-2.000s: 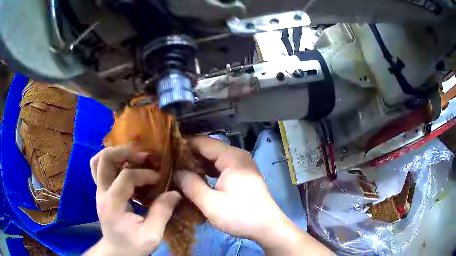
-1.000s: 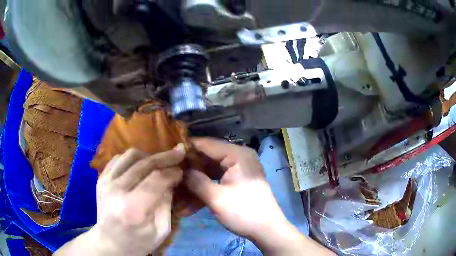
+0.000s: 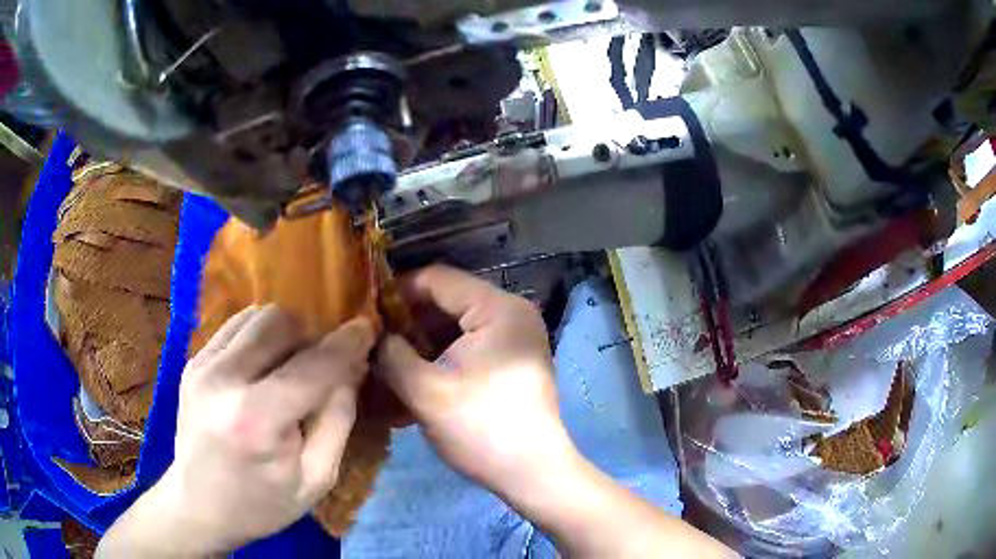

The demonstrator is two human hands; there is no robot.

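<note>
An orange-brown leather panel (image 3: 286, 268) hangs from the left tip of the machine's cylinder arm (image 3: 546, 202), below the ribbed tension knob (image 3: 362, 162). My left hand (image 3: 262, 420) grips the panel from the left, with fingertips at its seam edge. My right hand (image 3: 475, 377) pinches the same edge from the right, just below the arm tip. The fingertips of both hands are close together. A fuzzy lower part of the panel shows beneath them. The needle and presser foot are hidden behind the knob and leather.
A blue bin (image 3: 180, 317) with stacked brown pieces (image 3: 115, 295) stands at left. The grey-green machine head (image 3: 229, 66) is above my hands. At right are a pale table (image 3: 666, 328), a red-handled tool (image 3: 718, 333) and a clear plastic bag (image 3: 754, 459) holding brown scraps.
The left hand's fingers have moved down along the seam edge, and more of the edge shows below the arm tip. The right hand still pinches the edge. The camera view has shifted slightly.
</note>
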